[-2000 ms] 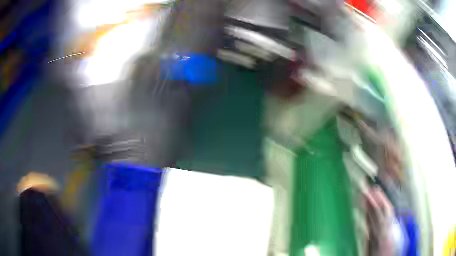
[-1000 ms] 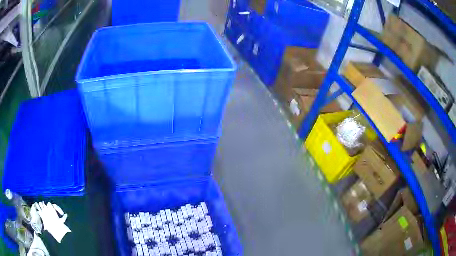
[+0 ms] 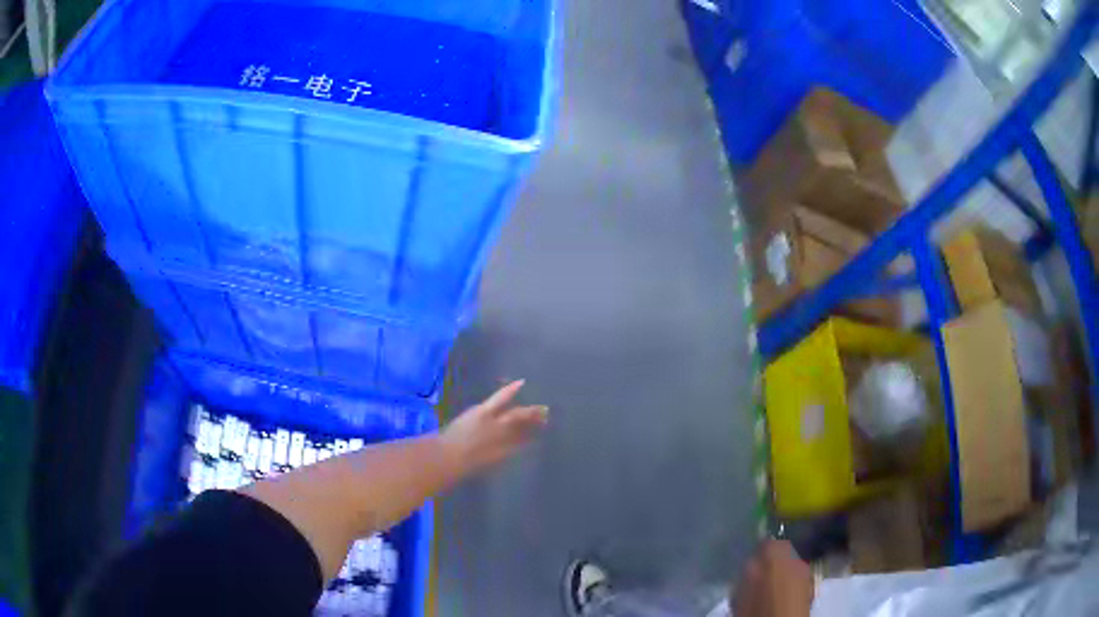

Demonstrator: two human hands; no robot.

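My left hand [image 3: 494, 428] reaches from the lower left on a bare forearm with a black sleeve. It is empty, fingers apart, over the aisle floor just right of the tote stack. What appears to be my right hand [image 3: 771, 585] is blurred and cut off at the bottom edge; its fingers are unclear. A deep blue tote [image 3: 289, 193] with white Chinese lettering inside sits on top of another blue tote [image 3: 289, 338]. In front, partly behind my forearm, a lower blue tote [image 3: 416, 560] holds rows of small white units [image 3: 253, 446].
Blue sheets [image 3: 30, 241] lie at the left edge. On the right stand a blue rack [image 3: 844, 289], cardboard boxes [image 3: 832, 157], a yellow bin [image 3: 807, 422] and blue totes [image 3: 832, 48]. White fabric [image 3: 964, 597] and a shoe [image 3: 587, 585] show at the bottom.
The view has moved closer to the tote stack, which now sits further left and higher. My left arm has come in across the lower tote, and a second hand shows at the bottom.
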